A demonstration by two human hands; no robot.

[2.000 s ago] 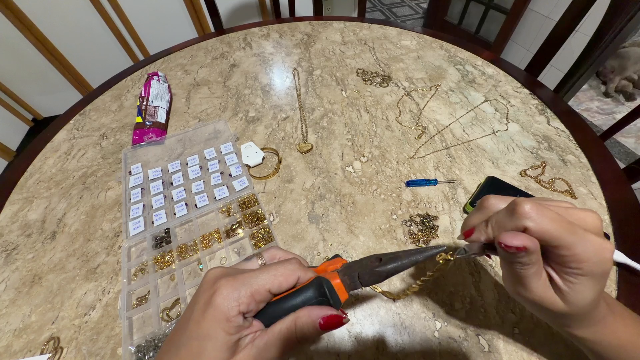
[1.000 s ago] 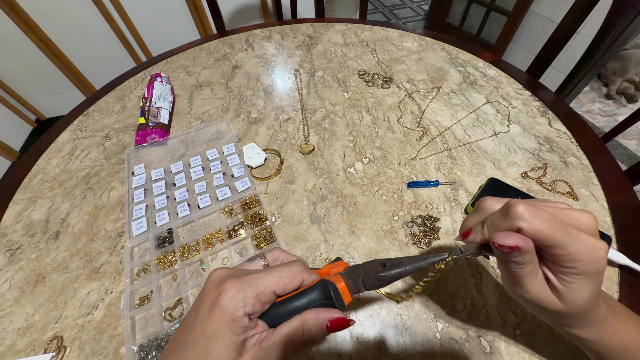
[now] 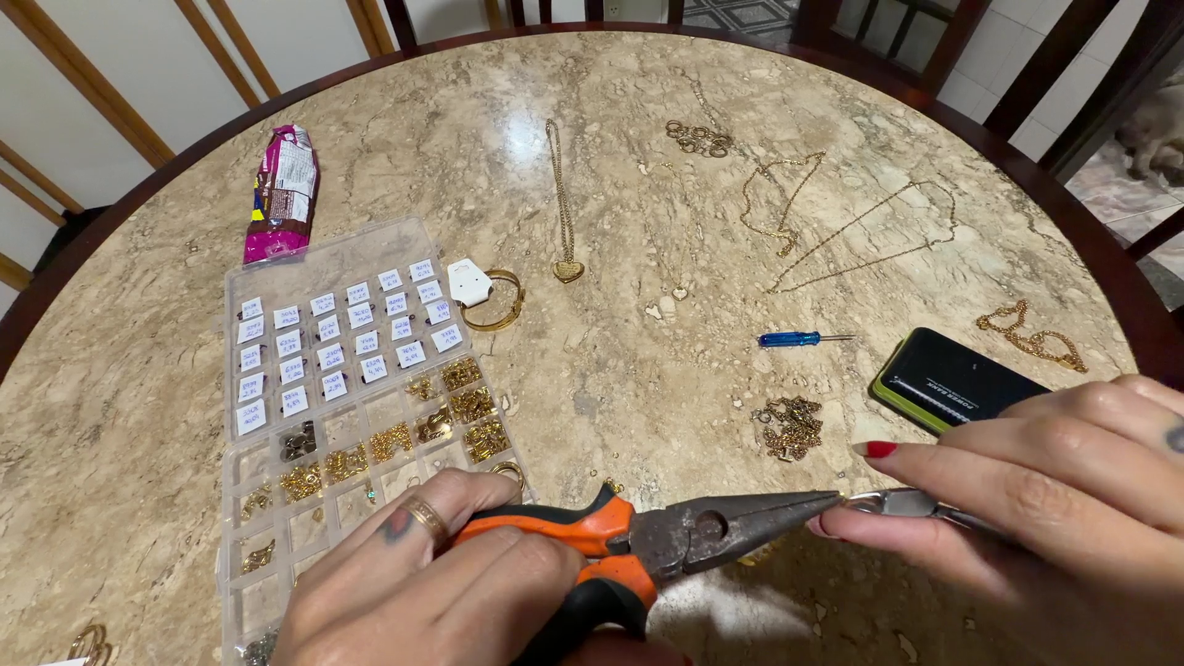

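My left hand (image 3: 444, 583) is closed around the orange and black handles of long-nose pliers (image 3: 731, 532), whose jaws point right. In my right hand (image 3: 1045, 490) is a small metal tool (image 3: 902, 504), its tip meeting the pliers' tip. A tiny gold-coloured piece shows between the two tips; its shape cannot be made out. The gold chain is mostly hidden, with a bit visible below the jaws. Behind the jaws lies a tangled chain pile (image 3: 788, 428), and a blue screwdriver (image 3: 805, 339) rests farther back.
A clear plastic compartment box (image 3: 231, 481) with gold findings and handwritten tags stands at left. Near it are a pink packet (image 3: 282, 194) and a bangle (image 3: 495, 324). A heart-pendant necklace (image 3: 567, 268), thin chains (image 3: 860, 222), another chain (image 3: 1031, 338) and a power bank (image 3: 962, 379) lie around the table.
The gold chain showed below the plier jaws earlier; now it is mostly out of sight. My right forefinger has lifted off the small tool's tip, which shows more plainly.
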